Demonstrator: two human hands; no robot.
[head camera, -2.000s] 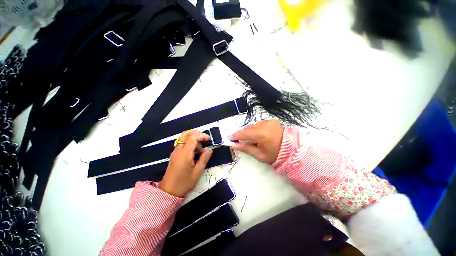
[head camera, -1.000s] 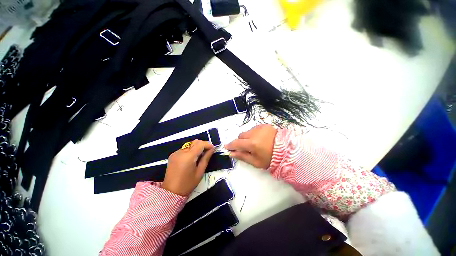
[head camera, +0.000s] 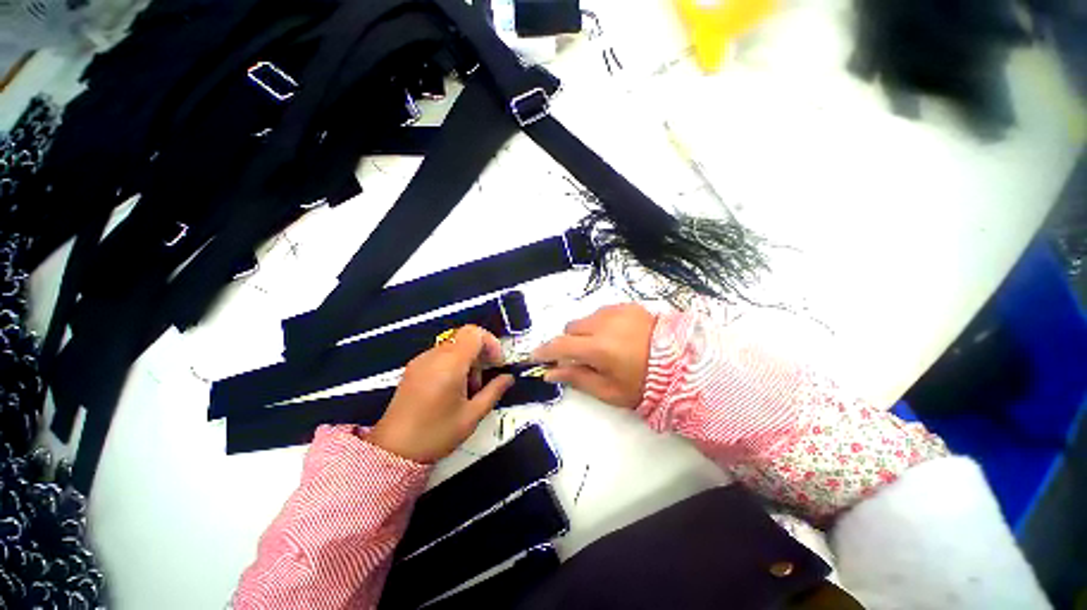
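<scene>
Two black webbing straps lie side by side in front of me. The upper strap (head camera: 358, 355) has a silver strap buckle (head camera: 516, 312) at its right end. My left hand (head camera: 441, 393) is over the right part of the lower strap (head camera: 298, 422), thumb and fingers pinched at its buckle end. My right hand (head camera: 600, 354) meets it from the right, its fingertips closed together at the same end. A small shiny or gold-toned glint shows at my right fingertips; what it is cannot be told. Any thread between the fingertips is too small to make out.
A cut thread bundle (head camera: 703, 256) lies right of centre beside a long buckled strap. The strap pile (head camera: 238, 131) fills the upper left. Short black straps (head camera: 489, 474) lie nearest me, beside a dark cloth piece (head camera: 691, 554). A small black box (head camera: 548, 16) stands at the top.
My hands have moved down from the upper strap's buckle end to the lower strap's end. The upper buckle is now uncovered. The surrounding straps have barely shifted in view.
</scene>
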